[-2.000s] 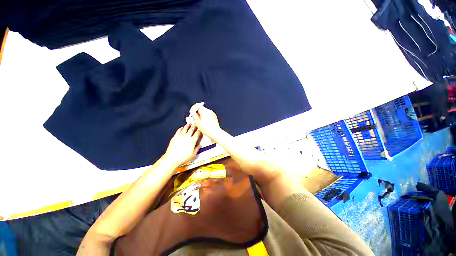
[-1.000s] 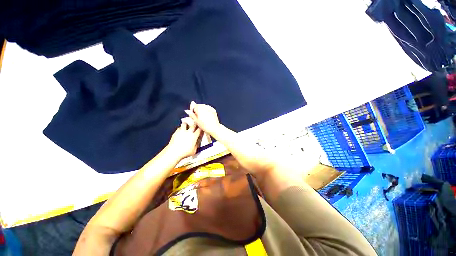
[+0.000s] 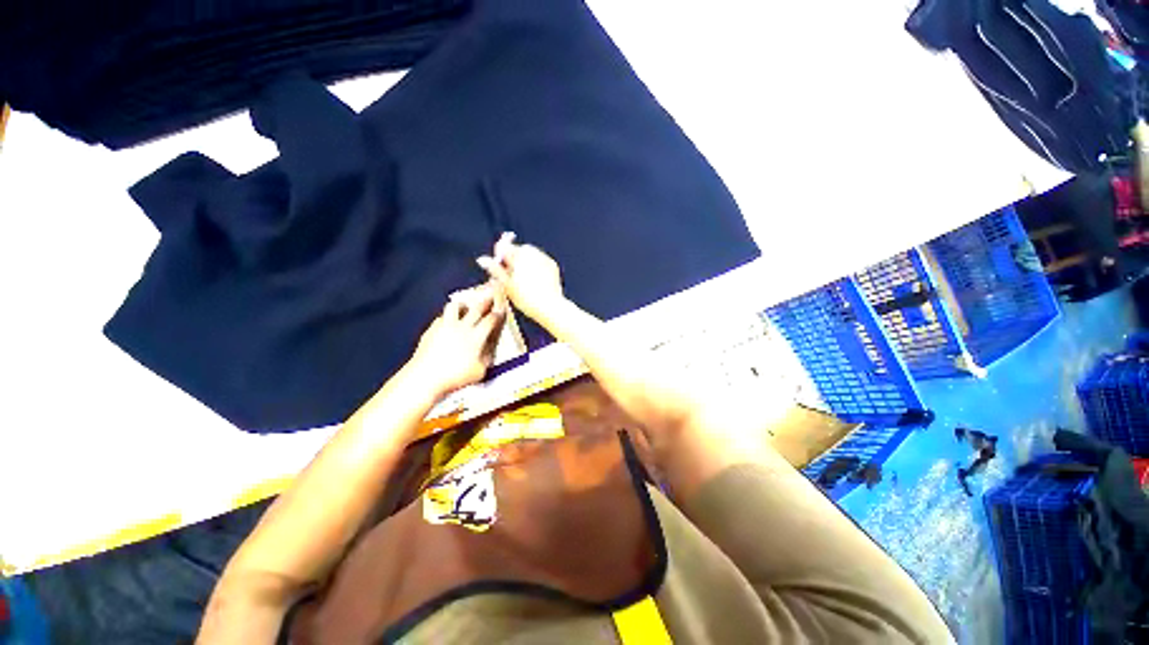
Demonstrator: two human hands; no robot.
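Note:
A dark navy garment panel (image 3: 605, 164) lies on the white table, wrinkled and folded at its left part. My left hand (image 3: 464, 334) rests on its near edge with the fingers bent. My right hand (image 3: 527, 277) is against the left fingertips, with its fingers pinched together over the cloth. A pale, straight-edged piece (image 3: 510, 343), possibly a card, shows between the hands and is mostly covered. Whether a marker is in my right fingers is too small to tell.
A thick stack of dark cloth (image 3: 214, 57) lies at the table's far left. Dark garments with white cords (image 3: 1021, 76) lie at the far right end. Blue crates (image 3: 838, 347) stand beside the table at right; another blue crate (image 3: 1040, 542) is on the floor.
The view has shifted slightly. Both hands stay together at the cloth's near edge; the right fingers have lifted and opened a little, and more of the pale piece shows between the hands.

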